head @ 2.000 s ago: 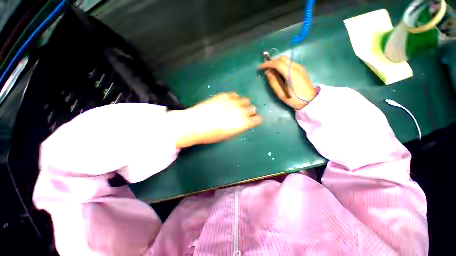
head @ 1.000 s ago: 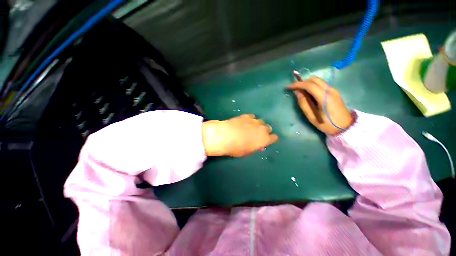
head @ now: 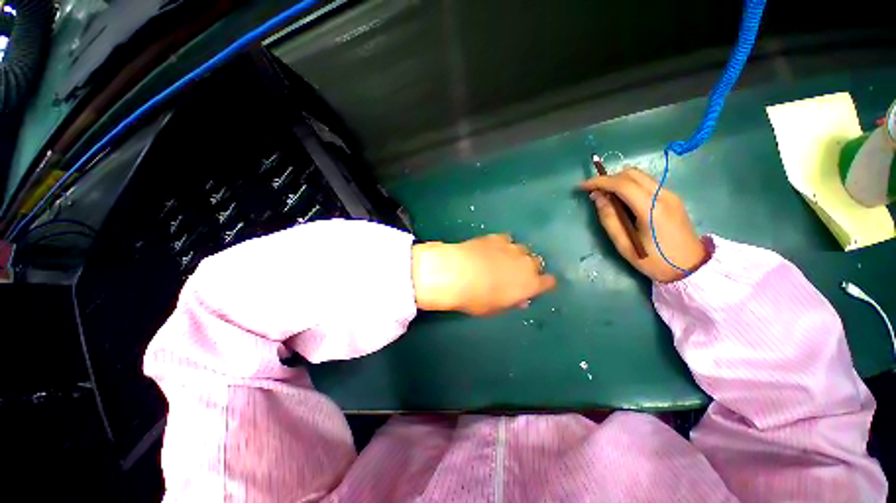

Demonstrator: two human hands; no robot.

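Note:
My right hand (head: 646, 224) is shut on a slim dark reddish-brown tool (head: 629, 224). The tool's light end shows beyond the fingers and its other end lies along the palm. My left hand (head: 486, 274) rests palm down low over the green mat (head: 442, 368), with its fingers bent. The space under its palm and fingertips is hidden, so I cannot tell if it holds something. Tiny white pieces (head: 586, 369) lie scattered on the mat around and between the hands.
A black slotted tray (head: 233, 196) stands at the left. A blue coil cord (head: 722, 90) hangs to my right wrist. A yellow pad (head: 825, 162) with tape rolls (head: 872, 167) and a white cable (head: 870, 301) lie at the right. A dark ledge (head: 511, 69) runs behind.
The view has shifted, so the mat and hands sit further right and lower in the picture than two seconds ago. The right hand keeps hold of the tool throughout. The left hand stays low over the mat.

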